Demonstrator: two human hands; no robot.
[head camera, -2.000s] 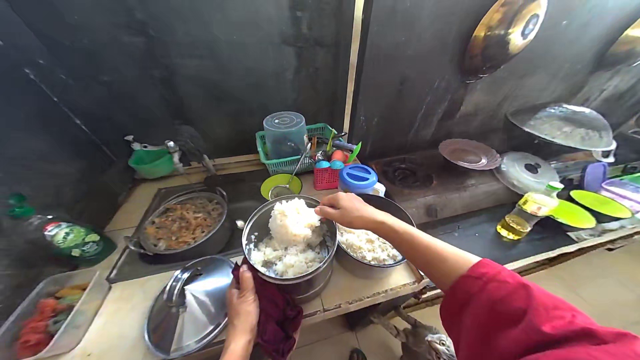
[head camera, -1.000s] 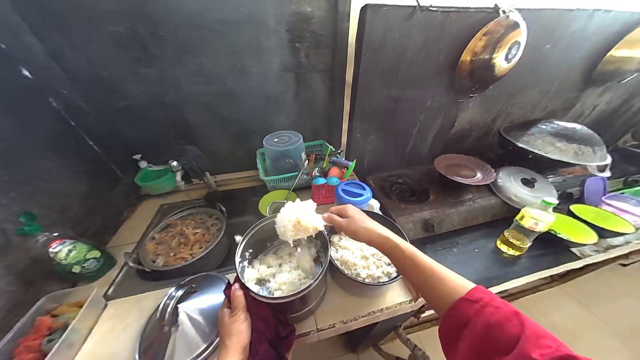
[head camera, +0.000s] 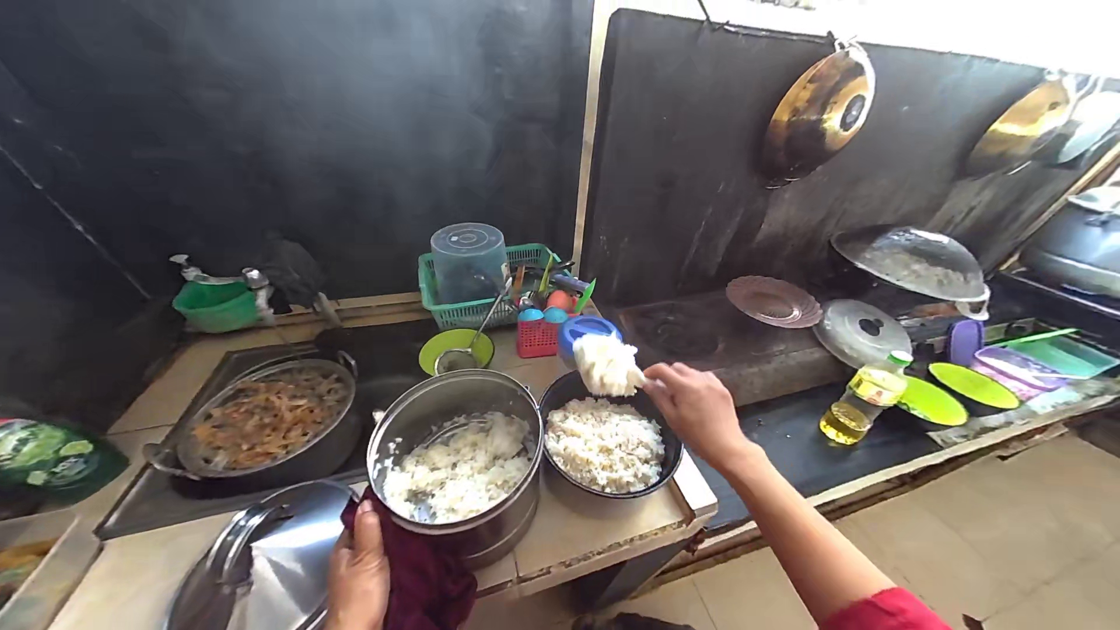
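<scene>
My right hand (head camera: 691, 407) grips the short end of a rice scoop, mostly hidden under a heaped clump of white rice (head camera: 606, 363). The clump is above the back of a dark bowl (head camera: 612, 492) filled with rice (head camera: 605, 444). Just left of the bowl stands a steel pot (head camera: 490, 529), tilted slightly, with more rice (head camera: 464, 468) inside. With a dark red cloth (head camera: 420, 577), my left hand (head camera: 360, 560) holds the pot at its lower left rim. A shiny steel lid (head camera: 284, 560) lies beside that hand.
On the left, a pan of sliced food (head camera: 271, 416) sits on the stove. Behind the pot are a green plate (head camera: 456, 350), a red utensil basket (head camera: 536, 337) and a blue-lidded container (head camera: 588, 331). An oil bottle (head camera: 864, 398) and green plates (head camera: 932, 401) stand right, near the counter edge.
My right hand has carried the rice clump from above the steel pot rightward to above the dark bowl. My left hand stays on the pot with the cloth.
</scene>
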